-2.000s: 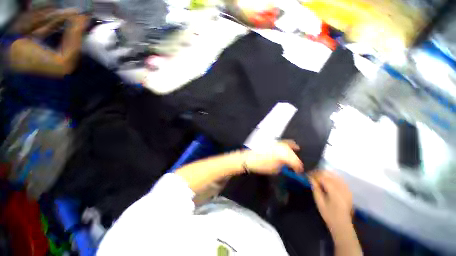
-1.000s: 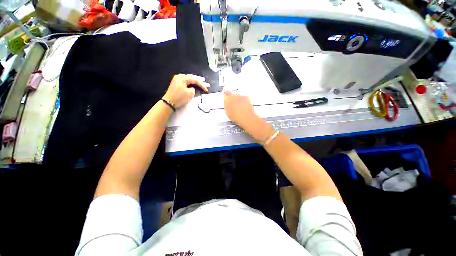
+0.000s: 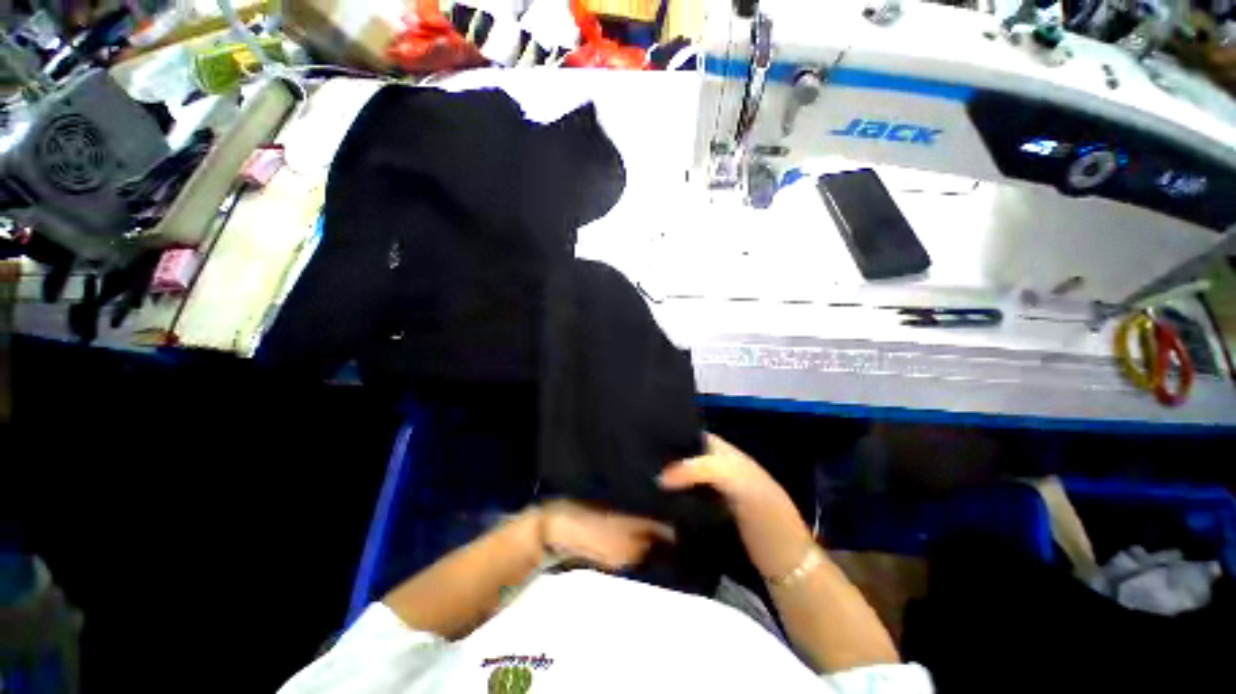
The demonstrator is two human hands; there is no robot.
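A black cloth piece [image 3: 617, 380] hangs from the table over its front edge towards my lap. My left hand [image 3: 603, 533] is at its lower end, close to my body, slightly blurred, with the fingers partly hidden. My right hand [image 3: 725, 477] grips the cloth's right edge just below the table edge. More black cloth [image 3: 447, 203] lies on the table left of the machine. The white sewing machine [image 3: 888, 102] stands at the right, and no cloth lies under its needle area [image 3: 729, 163].
A black phone [image 3: 874, 224], thread snips [image 3: 952, 317] and yellow and red rings [image 3: 1152, 357] lie on the table [image 3: 813, 366]. A blue crate [image 3: 384, 522] is below at left, another [image 3: 1152, 502] at right. A grey fan-like box [image 3: 81, 149] stands at far left.
Both hands have moved from the needle area down to my lap. The black cloth has been drawn away from the needle and over the table edge. The view has shifted left.
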